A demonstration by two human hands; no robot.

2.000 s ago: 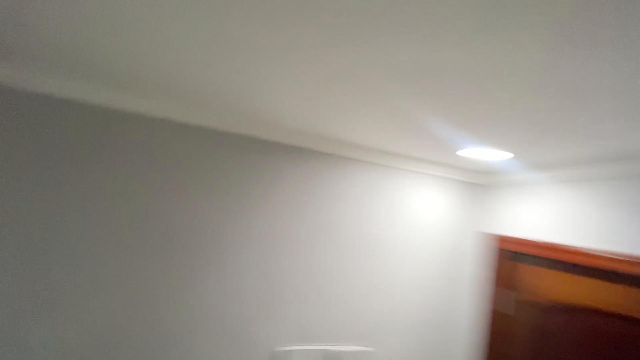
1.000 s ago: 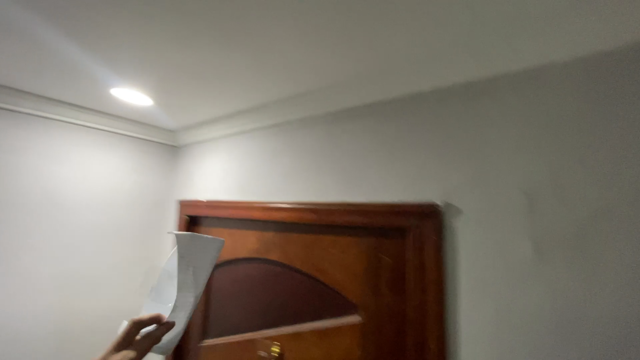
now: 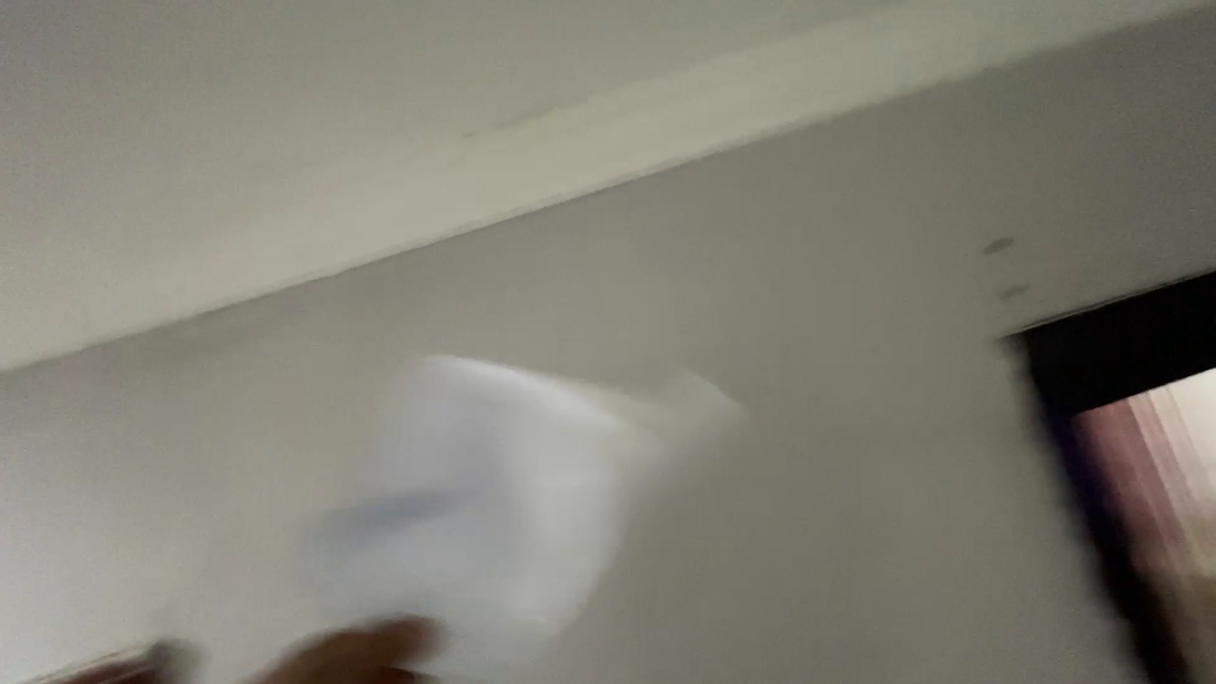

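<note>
My left hand [image 3: 356, 651] shows only in part at the bottom edge, left of centre, blurred. Its fingers are at the lower edge of a white paper sheet [image 3: 494, 503], which they hold. The paper stands up from the fingers, curved and smeared by motion, with a bluish-grey streak across its left part. A paler flap of it reaches to the upper right. My right hand is out of view.
Behind the paper is a grey wall [image 3: 817, 494], topped by a pale moulding [image 3: 570, 161] under the ceiling. A dark frame [image 3: 1054, 380] on the right borders a pinkish striped surface [image 3: 1140, 475]. A reddish-brown edge [image 3: 119, 665] shows at the lower left.
The view has swung right, from the wooden door to the wall and dark frame. The paper, in the hand a second ago too, now appears larger and nearer the middle of the view.
</note>
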